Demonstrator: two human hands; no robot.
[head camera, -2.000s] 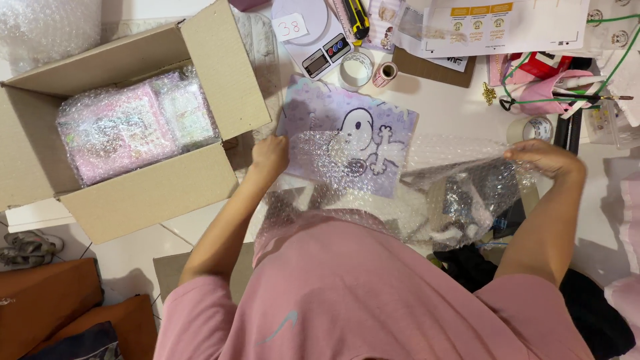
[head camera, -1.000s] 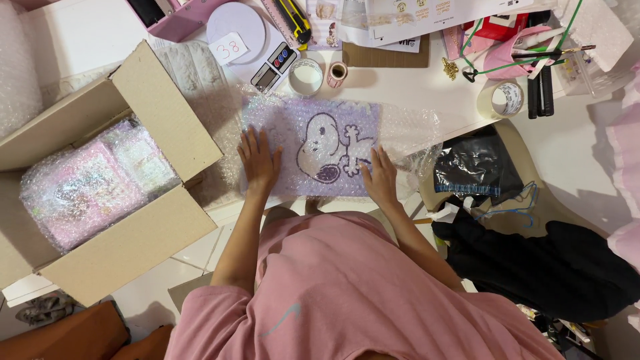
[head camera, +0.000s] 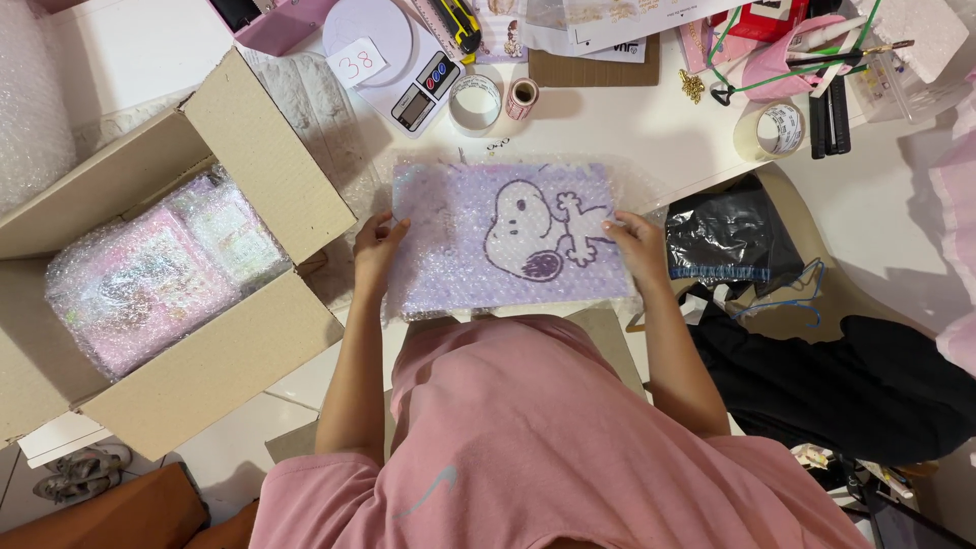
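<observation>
A flat lilac piece with a cartoon dog print (head camera: 457, 259), covered in clear bubble wrap, lies in front of my body at the white table's edge. My left hand (head camera: 379, 242) grips its left edge, thumb on top. At the right edge, my right hand (head camera: 634, 242) holds it the same way. Wrap sticks out past both short sides, and its underside is hidden. To the left, an open cardboard box (head camera: 221, 366) contains bubble-wrapped pink and pale green items (head camera: 145, 282).
Behind the piece are a kitchen scale (head camera: 427, 84), clear tape rolls (head camera: 474, 105), a small pink roll (head camera: 522, 99) and a yellow utility knife (head camera: 460, 27). Tiny metal pieces (head camera: 498, 145) lie nearby. At right, a chair holds a black plastic bag (head camera: 720, 229) and black cloth (head camera: 831, 381).
The loose bubble wrap stretched to the right by my right hand is now folded over the lilac piece. My hands have gone from lying flat on it to holding its two side edges.
</observation>
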